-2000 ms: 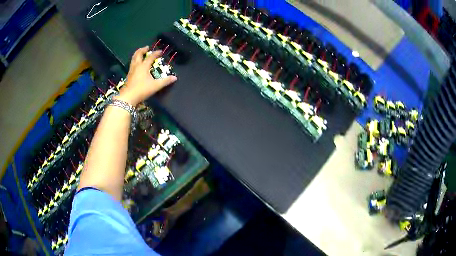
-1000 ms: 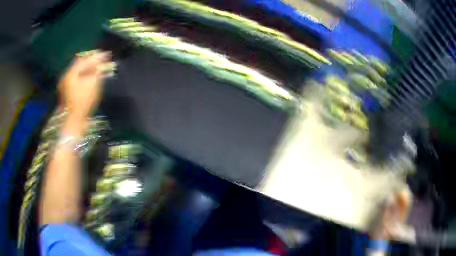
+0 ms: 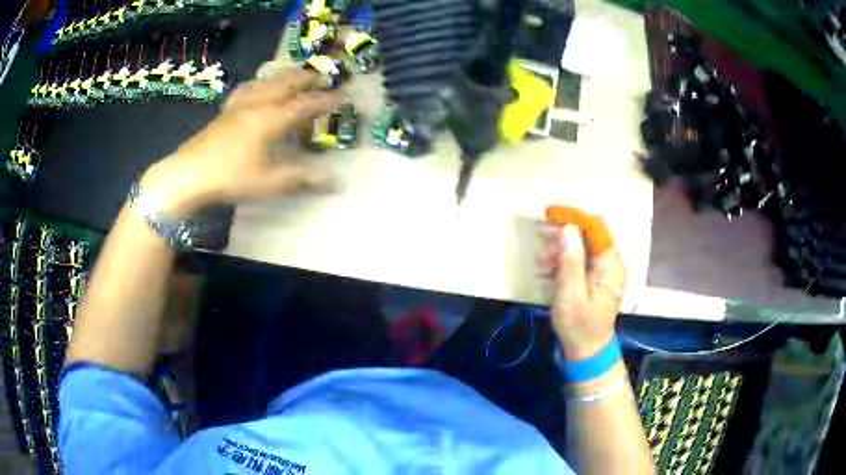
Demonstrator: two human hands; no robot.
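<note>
My left hand [image 3: 246, 144] is blurred and open, fingers spread, over the left part of the pale bench sheet [image 3: 390, 223]. It shows nothing held. Small green boards with yellow parts lie near its fingertips, one at the sheet's left [image 3: 336, 127] and another [image 3: 401, 137] beside the hose's end. My right hand [image 3: 587, 283] is low over the sheet's right part, an orange cover [image 3: 584, 227] on a finger, fingers curled together; whether they hold anything is unclear. The dark pointed iron [image 3: 464, 176] points down between my hands, touching neither.
A thick black ribbed hose [image 3: 422, 56] hangs above the iron. A yellow piece [image 3: 527, 102] stands beside it. Black housings [image 3: 700, 139] are heaped at right. Board rows [image 3: 139, 82] stand on the black mat [image 3: 102, 158] at left. Board trays [image 3: 691, 408] sit below the bench.
The view has swung right. My left hand has moved from the board rows at left to the pale sheet; the board it held earlier is not seen in it. My right hand is now clearly in view.
</note>
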